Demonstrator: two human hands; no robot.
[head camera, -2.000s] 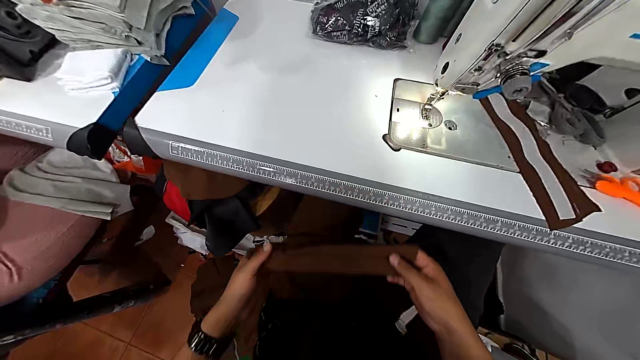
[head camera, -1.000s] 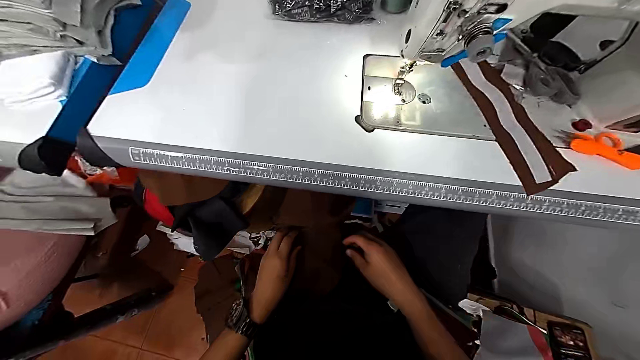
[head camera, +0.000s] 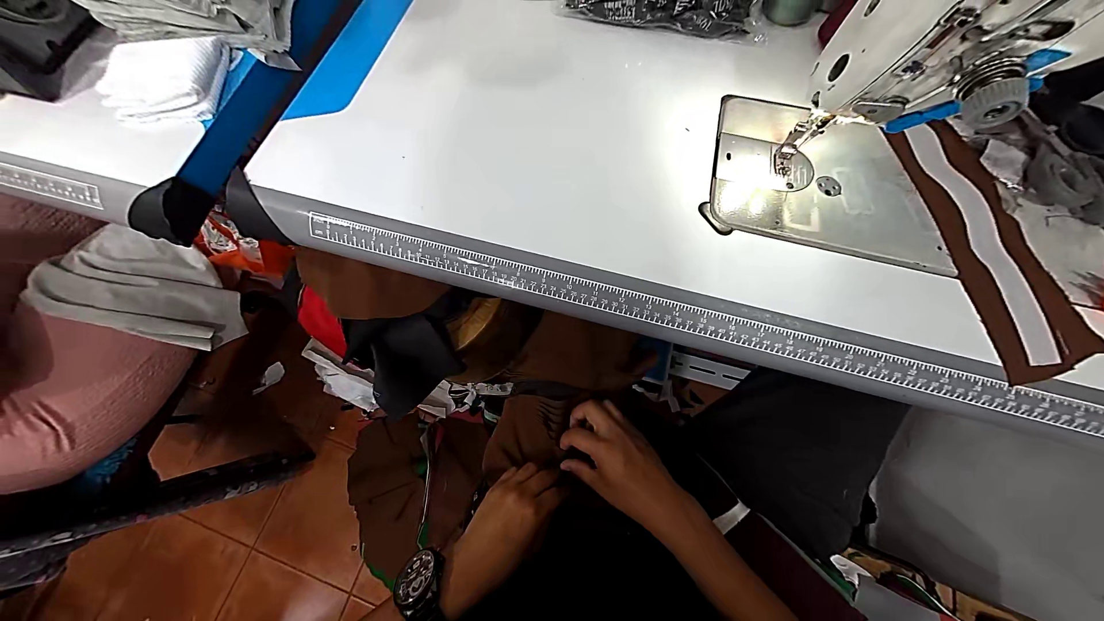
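Below the table edge, my left hand (head camera: 516, 509), with a wristwatch (head camera: 417, 582) on its wrist, rests on brown fabric (head camera: 528, 431) in my lap. My right hand (head camera: 617, 457) is beside it, fingers curled over the same fabric; whether either hand pinches the cloth cannot be made out. On the table to the right stands a sewing machine (head camera: 931, 60) with its needle area lit above a metal plate (head camera: 776, 185). A brown strip with a white band (head camera: 992, 241) hangs from beside the machine over the table edge.
A ruler tape (head camera: 621, 302) runs along the table's front edge. Folded gray cloths (head camera: 198, 17), white cloths (head camera: 164, 78) and a blue strip (head camera: 250, 108) lie at left. A person in pink clothing (head camera: 95, 379) sits at far left. A plastic bag (head camera: 664, 13) lies at the back.
Two seconds ago both hands held a brown fabric strip stretched between them. The hands have come together lower down, and the strip is no longer stretched out.
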